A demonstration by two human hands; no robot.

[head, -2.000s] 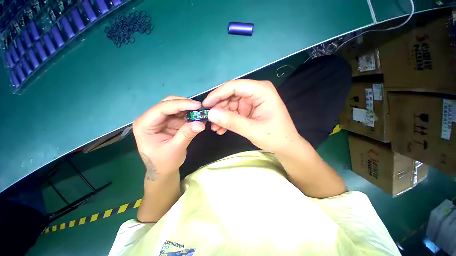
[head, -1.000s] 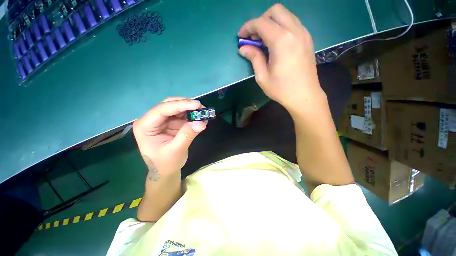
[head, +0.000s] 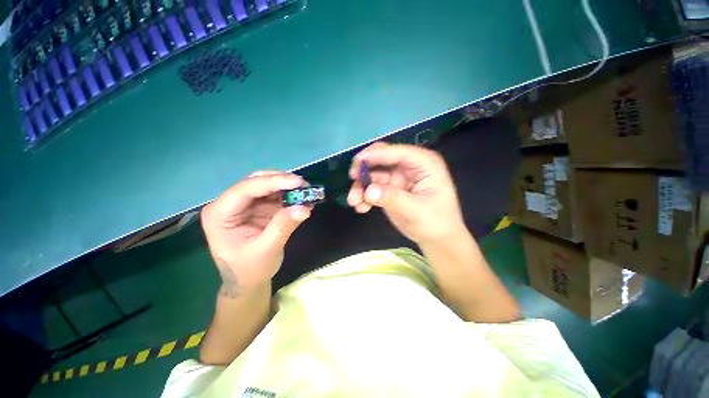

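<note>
My left hand (head: 253,221) holds a small green and black circuit board assembly (head: 305,195) between thumb and fingers, its right end sticking out. My right hand (head: 408,190) holds a purple housing (head: 364,174) between thumb and fingertips, a short gap to the right of the board. The housing is roughly upright and partly hidden by the fingers. Board and housing are apart. Both hands are over the lap, just off the bench edge.
A blister tray (head: 101,99) with purple housings and green boards is at the upper left of the green bench (head: 350,70). A pile of black rings (head: 212,71) lies beside it. A white cable (head: 602,39) is at upper right. Cartons (head: 622,206) stand at right.
My right hand has picked the purple housing off the bench and brought it back beside the left hand. The left hand still holds the board. The view has shifted slightly.
</note>
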